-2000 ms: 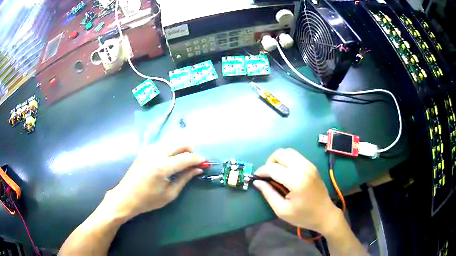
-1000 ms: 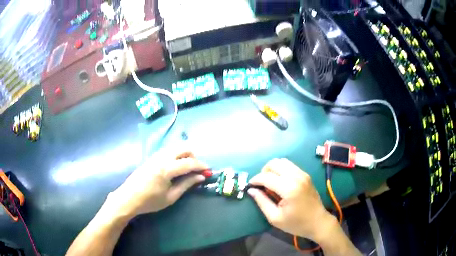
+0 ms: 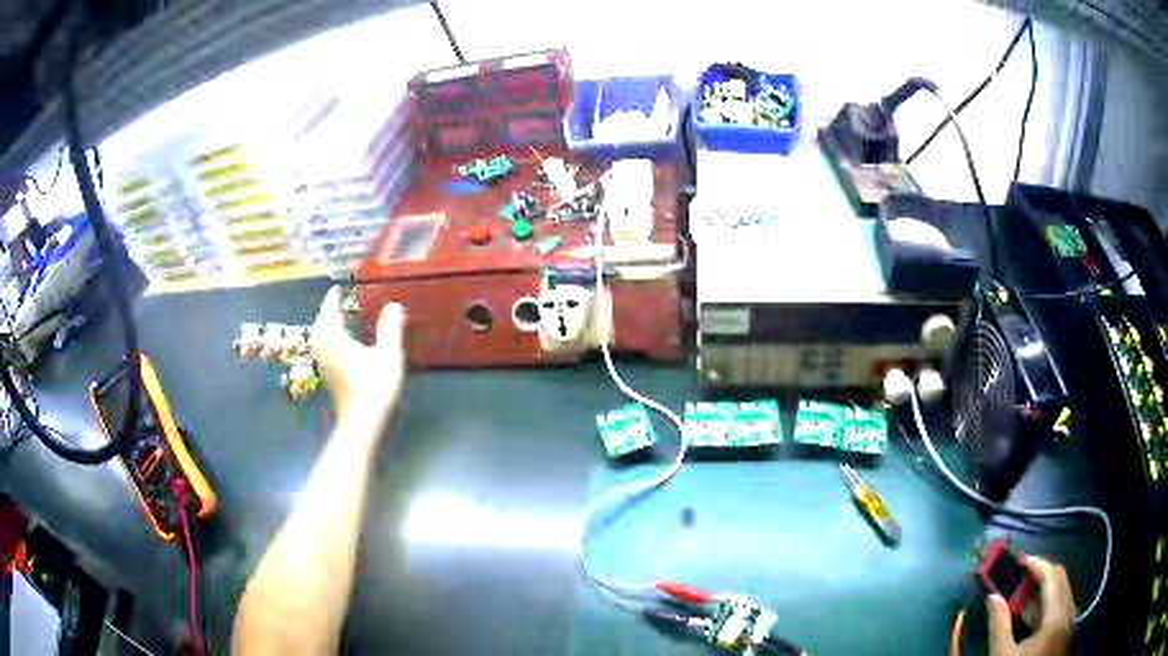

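Observation:
A small green circuit board lies on the mat at the bottom. A red-sleeved clip and a dark one are at its left side, and a dark lead end is at its right. My left hand is at the left front corner of the dark-red test box, thumb and fingers apart; its fingertips are at the box's front face, and contact is unclear. My right hand holds the red USB tester at the lower right, with the orange cable below it.
Green boards lie in a row before the white-topped instrument. A yellow pen-like tool lies on the mat. Small boards lie left of my left hand. An orange-edged multimeter is far left, a fan at right.
The view has swung up and left. My left hand has left the red clip and moved to the test box. My right hand has let go of the dark lead end and taken hold of the tester.

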